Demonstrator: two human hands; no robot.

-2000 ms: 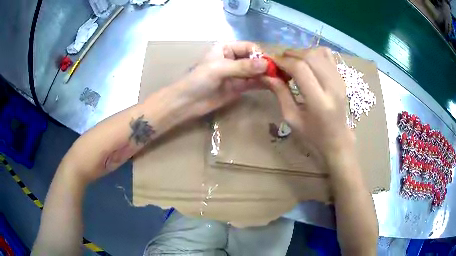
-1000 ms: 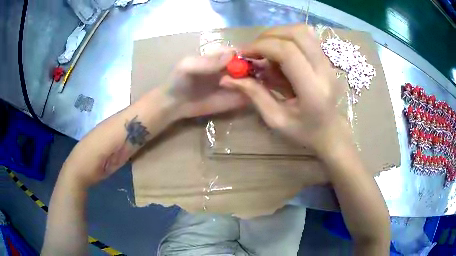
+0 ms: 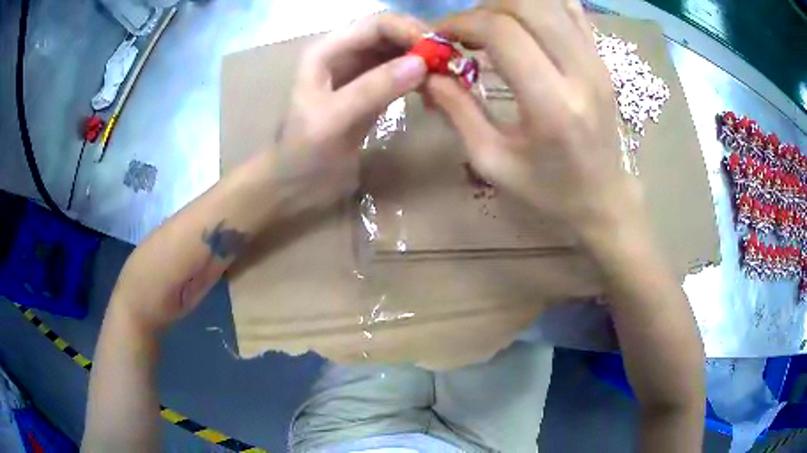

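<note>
A small toy figure [image 3: 435,55] with a round red head and a red-and-white body is held between both hands above the cardboard's far edge. My left hand [image 3: 358,84] grips the red head between thumb and fingers. My right hand [image 3: 531,115] has its thumb and fingertips at the body end; whether it holds a separate small part cannot be seen. The brown cardboard mat [image 3: 301,292] lies below, with shiny clear tape [image 3: 389,124] on it. A heap of small white parts [image 3: 633,84] lies at its far right.
Rows of red-headed figures [image 3: 765,195] stand right of the cardboard. At left lie a yellowish stick [image 3: 133,80], a crumpled white rag [image 3: 115,75] and a red item [image 3: 92,129]. A dark stain [image 3: 482,181] marks the mid-cardboard. A green conveyor belt [image 3: 708,31] runs at far right.
Both hands have moved up in the picture with the figure. The figure has turned from its red head facing the camera to lying sideways, its body pointing right.
</note>
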